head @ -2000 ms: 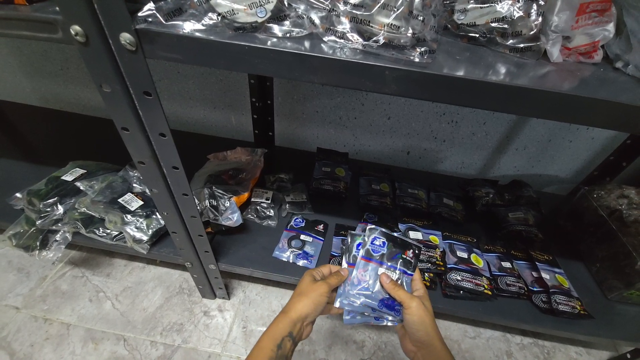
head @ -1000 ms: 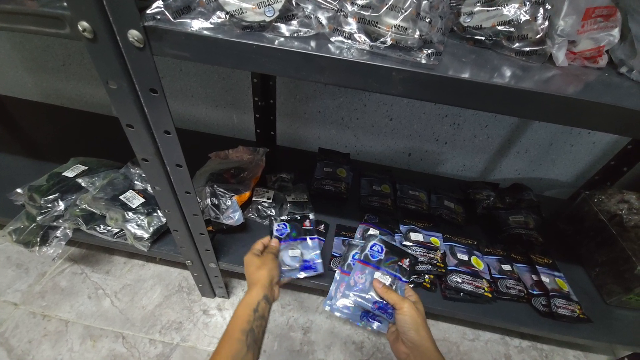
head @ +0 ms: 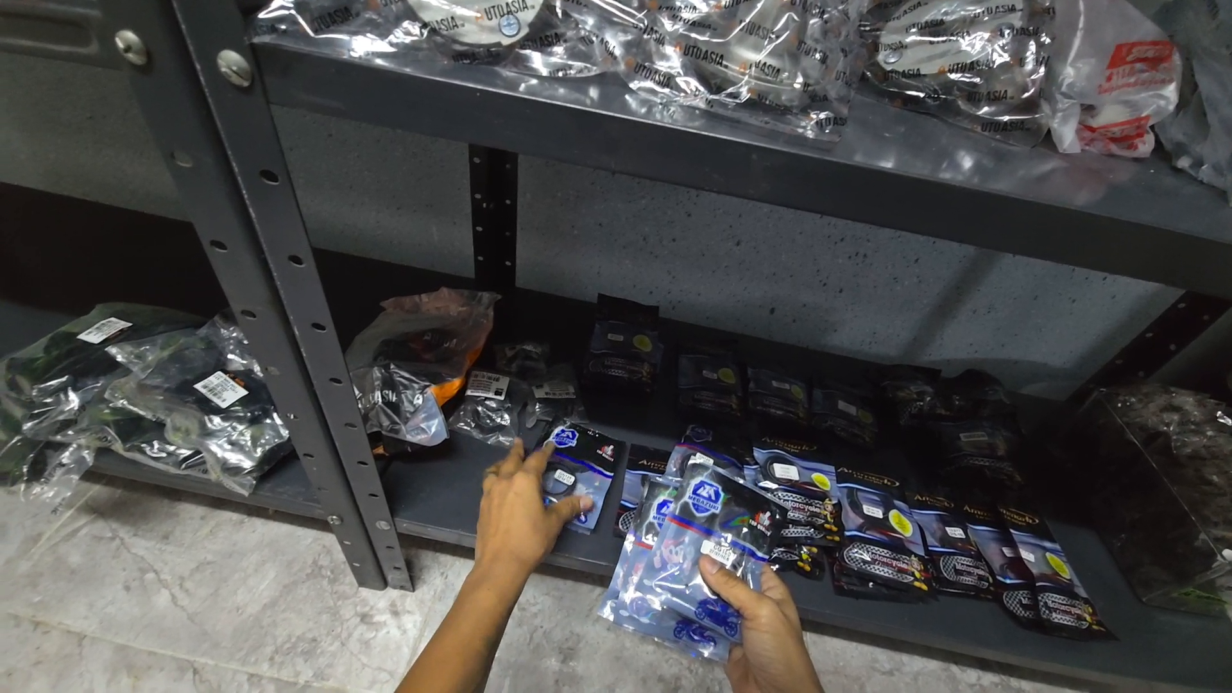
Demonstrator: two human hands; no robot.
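My left hand (head: 525, 505) rests on a blue and black plastic packet (head: 583, 472) at the front of the lower shelf, its thumb and fingers on the packet's left and lower parts. The packet holds a dark ring-shaped item. In my right hand (head: 765, 621) are several similar blue and clear packets (head: 707, 549), fanned out and pinched under the thumb in front of the shelf's edge. Rows of black packets (head: 881, 525) lie just behind and to the right of them.
Bagged parts (head: 741, 58) fill the upper metal shelf (head: 693, 144). A perforated upright (head: 298, 318) stands at left, with clear bags (head: 183, 395) beyond it. An orange and clear bag (head: 423, 356) and small bags (head: 491, 404) lie behind my left hand. A clear box (head: 1165, 500) is at right.
Two seconds ago both hands were together on the packets. My left hand has moved left with one packet and now has it down on the shelf. My right hand still holds the others.
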